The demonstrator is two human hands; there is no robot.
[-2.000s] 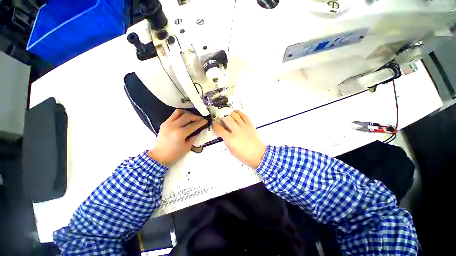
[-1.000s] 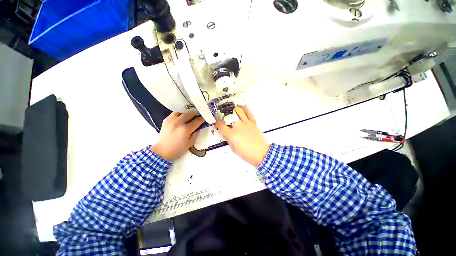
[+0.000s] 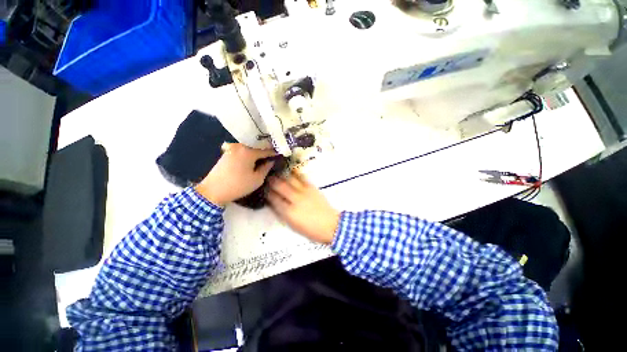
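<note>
A black fabric workpiece lies on the white table left of the needle area, broad side up, and runs under my left hand. My left hand grips it close to the presser foot. My right hand lies beside it, slightly blurred, its fingertips on the dark edge of the fabric between the hands; whether they pinch it is unclear. A thin black strip runs across the table from the right towards my right hand. The needle tip is hidden.
The off-white sewing machine stands behind my hands. Red-handled snips lie at the right near a hanging cord. A charcoal pad lies at the left table edge. A blue crate is at upper left, and a black heap at lower right.
The workpiece has turned from a narrow curved shape to a broader one at the left. My right hand has moved left and down, away from the presser foot. The view has shifted slightly.
</note>
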